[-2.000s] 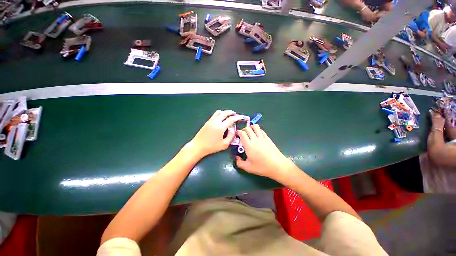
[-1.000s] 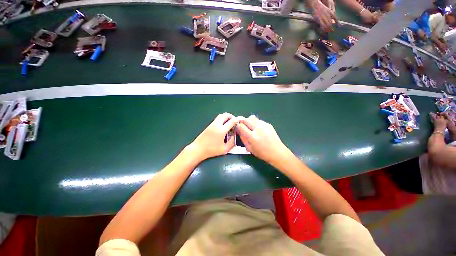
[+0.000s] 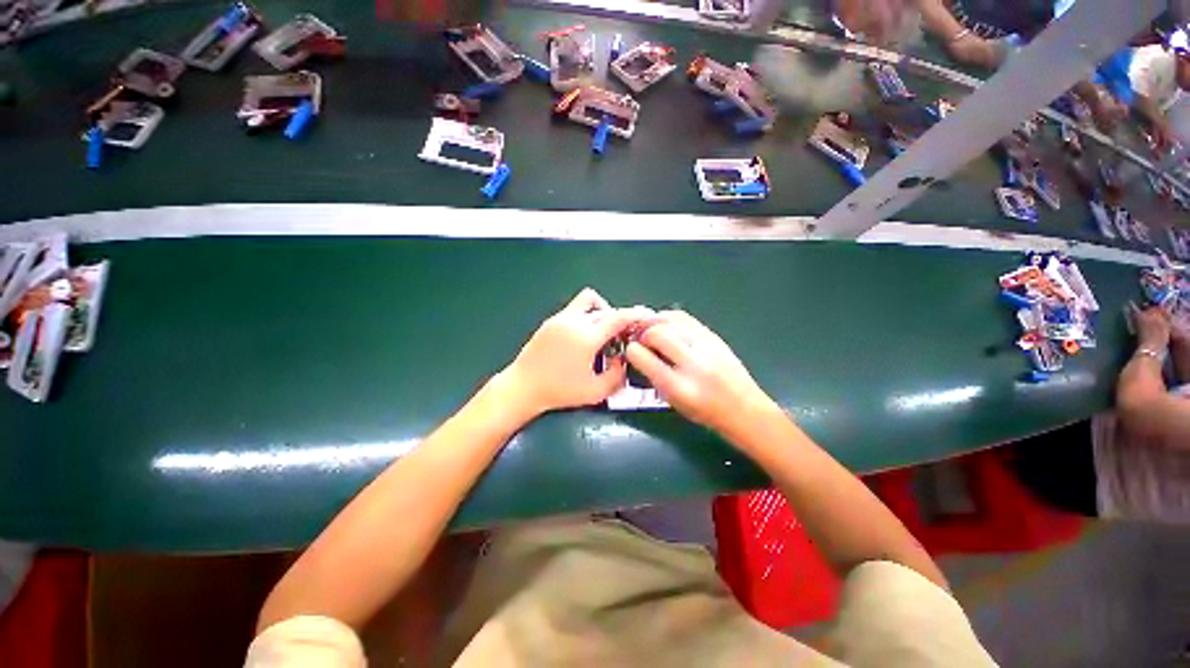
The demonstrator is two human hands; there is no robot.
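Observation:
A white housing frame [image 3: 637, 397] is between my two bare hands, over the middle of the dark green surface. Its lower edge and part of its dark window show below my fingers. My left hand [image 3: 565, 354] grips the frame's left side. My right hand [image 3: 694, 371] has its fingertips at the frame's upper part, touching or nearly touching my left fingertips. Small reddish and dark parts show between the fingers. The rest of the frame is hidden by my hands, and no blue cell shows at it.
White frames lie piled at the left [image 3: 55, 317]; a pile with blue and orange parts [image 3: 1048, 311] is at the right. Beyond the pale rail [image 3: 522, 225], a green belt [image 3: 352, 163] carries units. A slanted grey post [image 3: 966, 137] stands right. Other people's hands show at the right.
The frame has been turned, and the blue cell seen beside it two seconds ago no longer shows. My right hand has moved up to its upper part. Belt units have shifted right.

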